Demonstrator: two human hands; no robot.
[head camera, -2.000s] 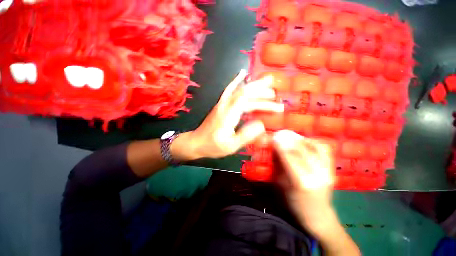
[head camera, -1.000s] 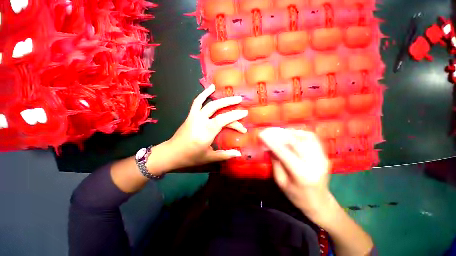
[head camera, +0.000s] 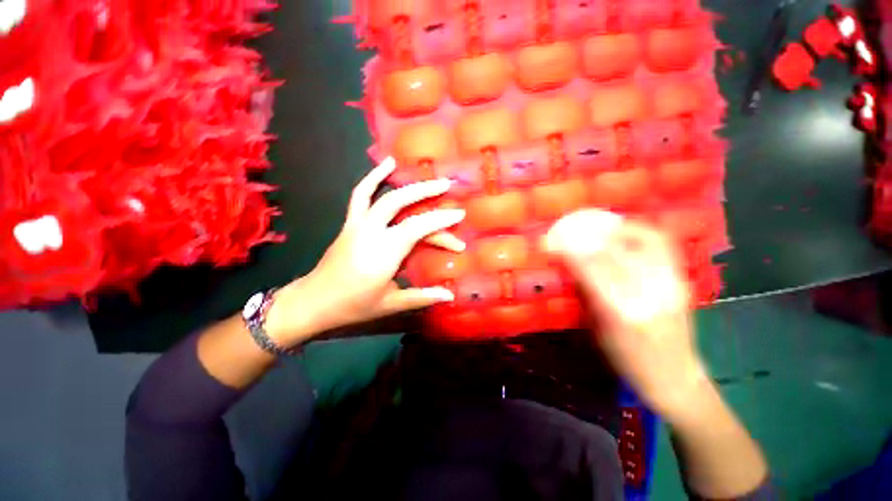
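Observation:
A floppy red moulded sheet (head camera: 553, 117) lies on the dark bench, its glossy orange-red back up, with rows of rounded shapes, small dark marks and ragged edges. My left hand (head camera: 377, 250) rests on its lower left part, fingers spread, holding nothing. My right hand (head camera: 641, 284) is over the lower right part, blurred, fingers bunched. A small white wad, seemingly a wipe (head camera: 582, 232), shows at its fingertips against the sheet. My right hand hides part of the sheet's lower rows.
A shaggy red sheet pile (head camera: 176, 137) with white marks stands at the left. At the upper right lie a thin black tool (head camera: 768, 59), loose red parts (head camera: 794, 67) and red crumbs. More red pieces are at the right edge. The bench's front edge (head camera: 782, 289) runs below the sheet.
The view has shifted, so the sheet and left pile appear further left. My right hand has moved right across the sheet's lower rows. My left hand stays spread on the sheet's left part.

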